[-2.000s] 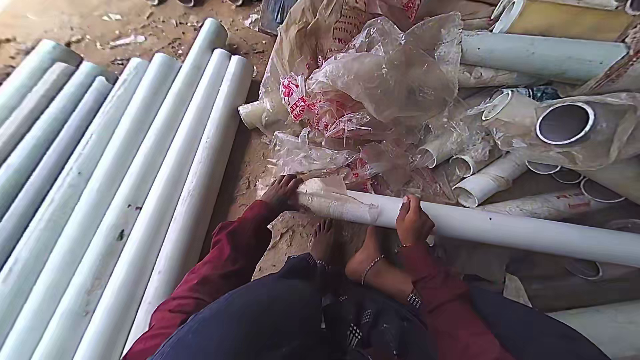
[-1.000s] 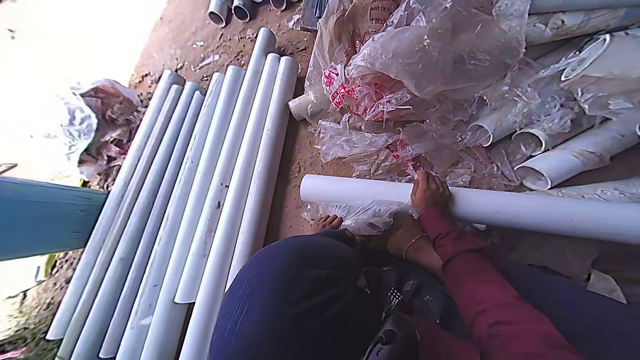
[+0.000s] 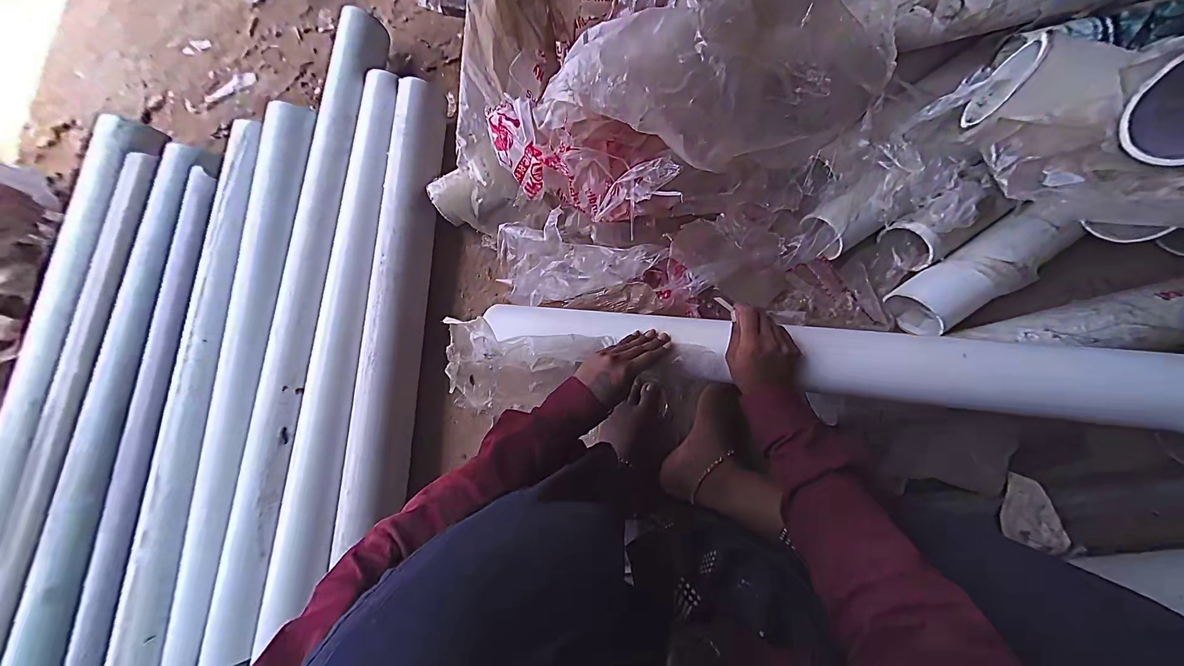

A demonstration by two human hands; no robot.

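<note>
A long white plastic pipe [image 3: 925,365] lies crosswise in front of my feet. Clear plastic film [image 3: 518,370] hangs loose along the near side of its left end. My left hand [image 3: 624,365] rests flat on the film and the pipe's near side, fingers extended. To its right, my right hand [image 3: 760,347] lies against the top of the pipe with curled fingers. A small, thin, pale object [image 3: 726,303] sticks out at its fingertips; its kind cannot be told.
Several pale pipes [image 3: 305,351] lie side by side on the ground at left. Crumpled plastic wrapping [image 3: 703,83] with red print is heaped beyond the pipe. More film-covered pipes [image 3: 990,268] are piled at right. My bare feet [image 3: 703,444] are close to the near side.
My left hand, out of view one second ago, is now on the pipe and film. The film, bunched below the pipe then, now spreads along its left end. The view has shifted.
</note>
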